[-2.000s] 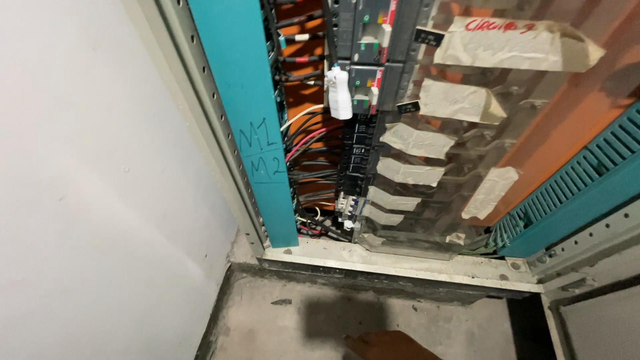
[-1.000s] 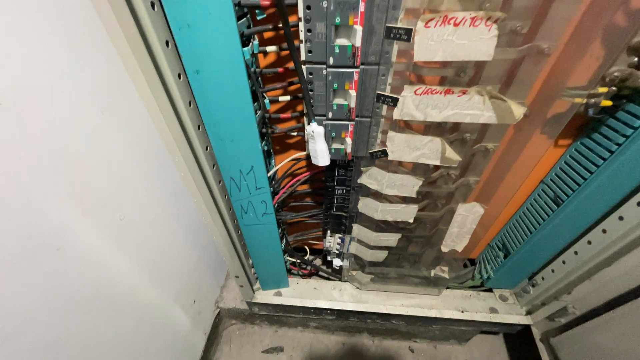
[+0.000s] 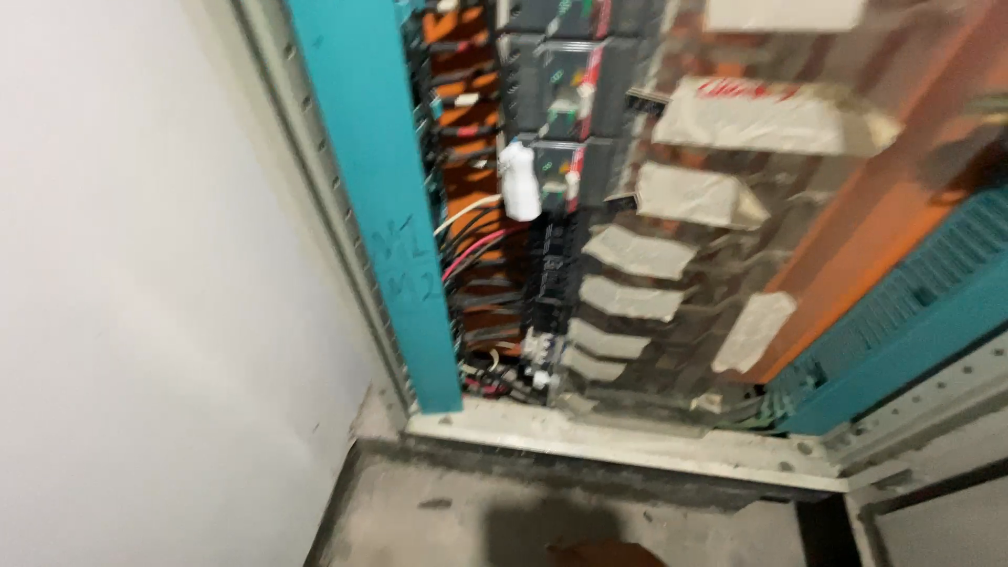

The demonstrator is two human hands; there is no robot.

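Note:
A brown, blurred shape point(image 3: 606, 554), perhaps part of my right hand, shows at the bottom edge; its fingers and anything in them cannot be made out. I see no clear left hand. An open electrical cabinet stands ahead, with a column of moulded-case circuit breakers point(image 3: 563, 94). A white wrapped piece point(image 3: 520, 183) hangs at the left of the lowest large breaker. Below are small black breakers point(image 3: 551, 268). Black, red and white wires point(image 3: 476, 252) run from them to a teal wiring duct cover point(image 3: 362, 157) with handwriting. Tape labels point(image 3: 638, 252) stick to a transparent cover.
A pale panel point(image 3: 157, 276) fills the left side. The cabinet's metal sill point(image 3: 630, 445) borders the concrete floor point(image 3: 409, 520), where a dark shadow falls. At right stand an orange panel point(image 3: 858, 213), a slotted teal duct point(image 3: 890, 315) and a dark blurred shape point(image 3: 972, 165).
The view has shifted downward since a second ago. The brown shape at the bottom, visible two seconds ago and out of view one second ago, shows again.

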